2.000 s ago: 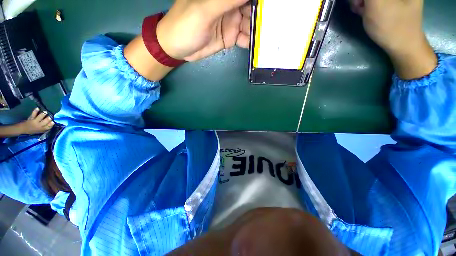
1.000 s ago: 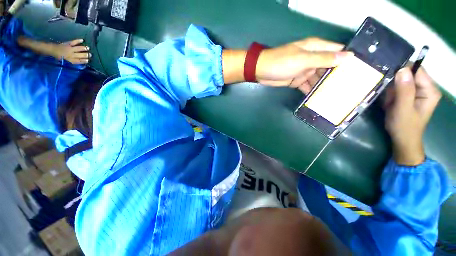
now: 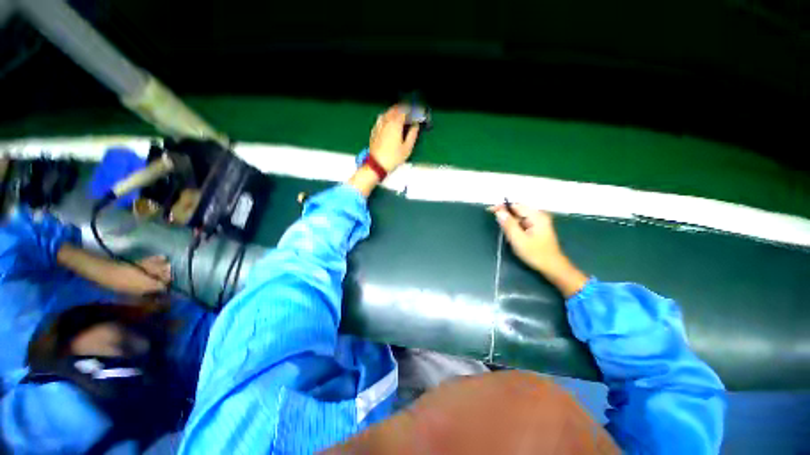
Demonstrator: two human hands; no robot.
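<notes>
My left hand [image 3: 393, 140], with a dark red wrist band [image 3: 376, 167], reaches over the belt. Its fingers are at a small-looking dark and grey device [image 3: 416, 114], probably the phone unit, partly hidden by the hand and blurred. Whether the hand grips it or only touches it is unclear. My right hand [image 3: 530, 235] is over the bench mat [image 3: 426, 267] near the white rail. It holds a small dark tool [image 3: 509, 206], of which only a short part shows between the fingers.
The green conveyor belt [image 3: 577, 151] runs beyond the white side rail [image 3: 568, 196]. At left are a black box [image 3: 233, 191] with a pale label, a handled tool [image 3: 142, 178], dark cords, a blue item [image 3: 115, 171] and a neighbouring person's arm [image 3: 111, 271]. A pale pole crosses the upper left.
The view has turned towards the belt. My left hand has moved from over the mat to over the belt with the device. My right hand is now apart from the device, still with the dark tool.
</notes>
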